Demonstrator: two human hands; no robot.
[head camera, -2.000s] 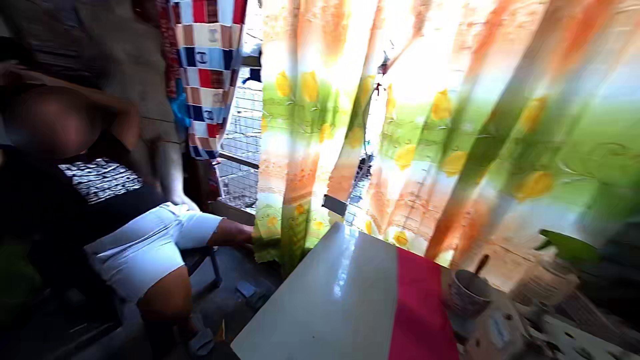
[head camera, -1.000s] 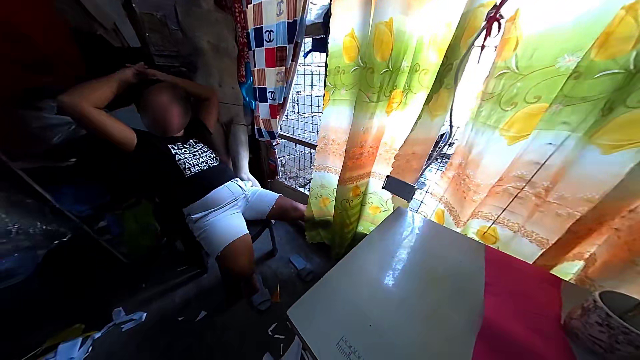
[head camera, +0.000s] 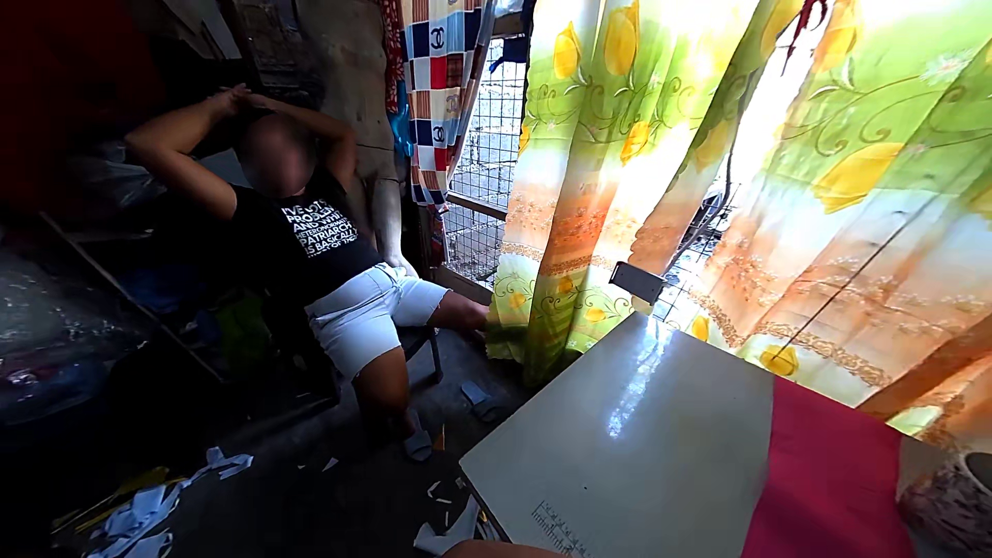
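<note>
Neither my left hand nor my right hand can be made out. A sliver of bare skin (head camera: 508, 549) shows at the bottom edge, too little to tell which part of the body it is. It lies by the near edge of a glossy pale tabletop (head camera: 666, 434), which has ruler-like markings near its front. A strip of red cloth (head camera: 829, 473) lies across the right part of the table. Right of the cloth stands a mottled round container (head camera: 953, 496), cut off by the frame.
A person (head camera: 325, 232) leans back on a chair left of the table, arms raised behind the head. Floral curtains (head camera: 604, 178) hang over a mesh window (head camera: 488, 155). Grey slippers (head camera: 480, 399) and cloth scraps (head camera: 147, 511) lie on the dark floor. A mannequin-like form (head camera: 384, 217) stands behind the person.
The view has swung left and down since the oldest frame. The sliver of skin at the bottom edge has come into view. The seated person keeps the arms raised.
</note>
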